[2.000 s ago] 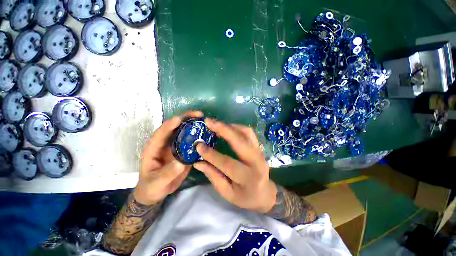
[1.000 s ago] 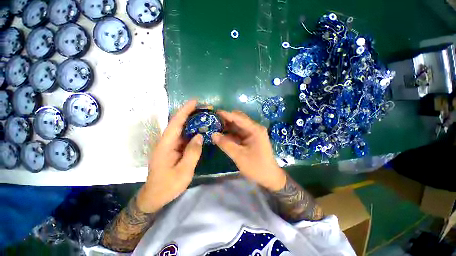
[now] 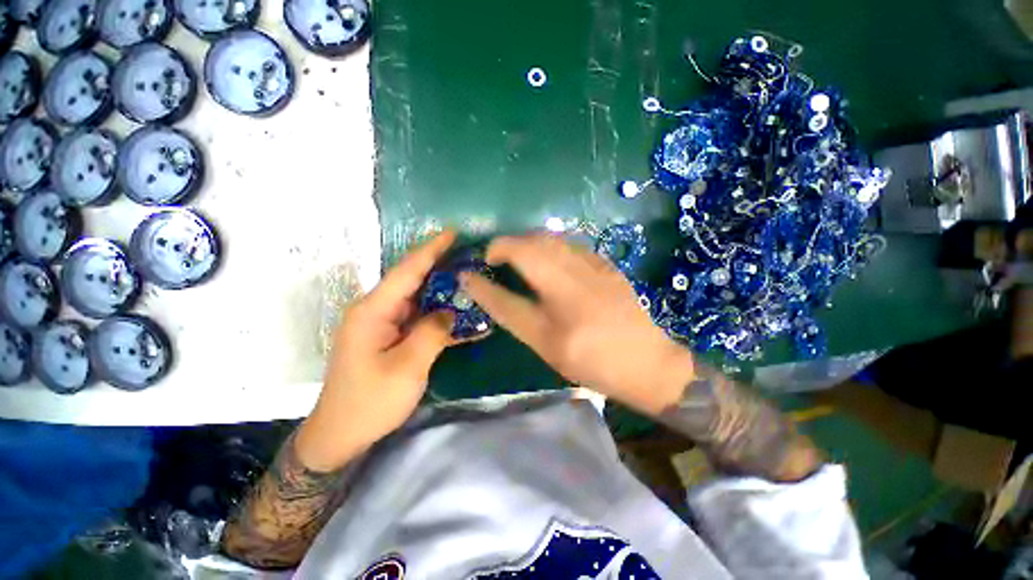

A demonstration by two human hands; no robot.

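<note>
My left hand (image 3: pixel 380 351) holds a round dark-rimmed housing (image 3: pixel 455 297) near the front edge of the green mat. A blue circuit board (image 3: pixel 445 290) shows inside the housing. My right hand (image 3: pixel 578 317) is over the housing's right side, its fingers bent across the top. The fingers hide part of the housing and board, and I cannot tell whether the right hand grips anything.
Rows of housings (image 3: pixel 155 164) stand on a white sheet (image 3: pixel 278 227) at left. A tangled heap of wired circuit boards (image 3: pixel 770 204) lies at right. A small white ring (image 3: pixel 537 77) lies on the mat (image 3: pixel 487 136). A silvery metal fixture (image 3: pixel 980 170) stands at far right.
My right hand has moved from gripping the housing's right edge to reaching over its top, its forearm further right. My left hand still holds the housing, which is now tilted differently.
</note>
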